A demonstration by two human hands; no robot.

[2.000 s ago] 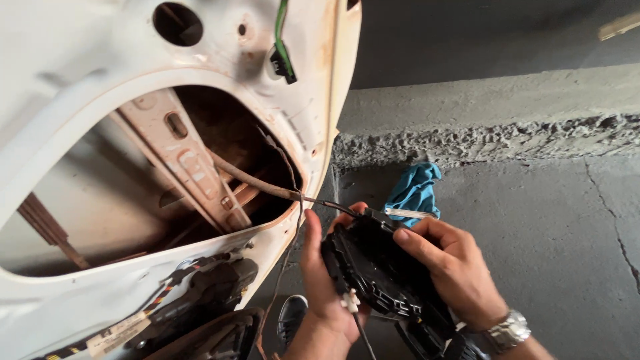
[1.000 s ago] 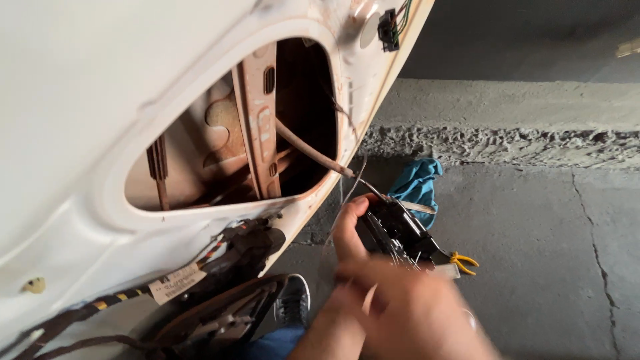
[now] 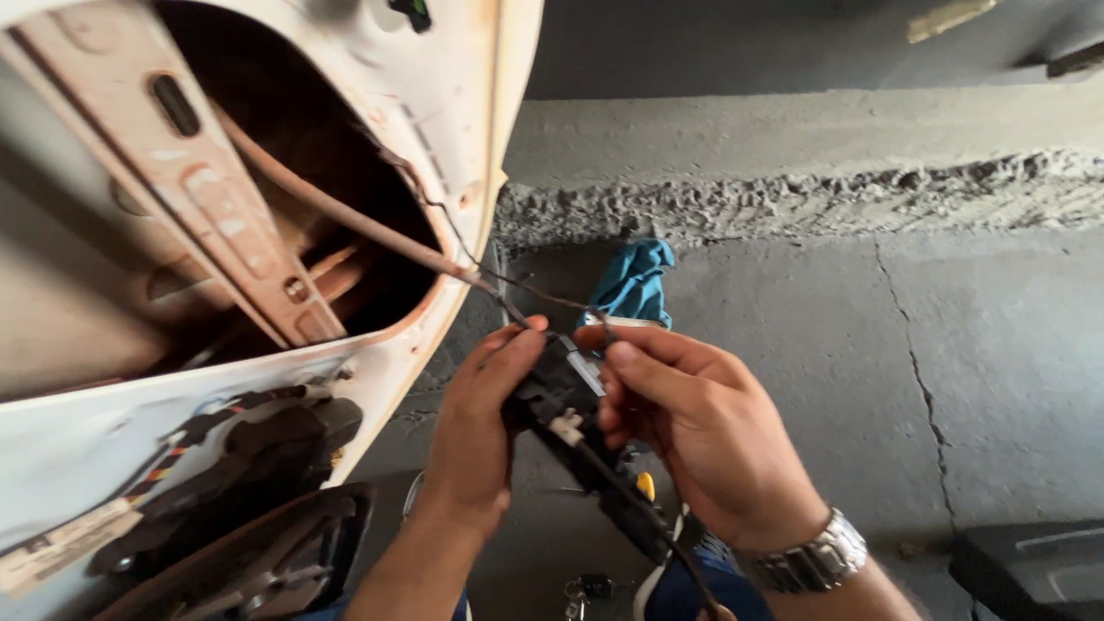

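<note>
My left hand (image 3: 487, 414) grips a black plastic car-door part (image 3: 561, 388), its thumb beside the end of a sheathed cable (image 3: 379, 228) that comes out of the opening in the white car door (image 3: 466, 190). Between the thumb and fingers of my right hand (image 3: 699, 414) is the end of a thin dark rod or wire (image 3: 552, 297), which also runs from the door opening. The lower fingers of that hand lie by the part's right side. A whitish clip (image 3: 567, 427) sits on the part, and a dark cable trails down from there.
A blue cloth (image 3: 636, 285) lies on the grey floor (image 3: 802, 345) by a rough concrete edge (image 3: 776, 198). A wiring harness (image 3: 172, 448) and a dark panel (image 3: 259, 552) are at lower left. Keys (image 3: 586, 591) lie at the bottom, and a dark object (image 3: 1035, 561) at lower right.
My right hand, blurred over the black part a second ago, now pinches the thin rod or wire above it. The view has shifted nearer the door opening.
</note>
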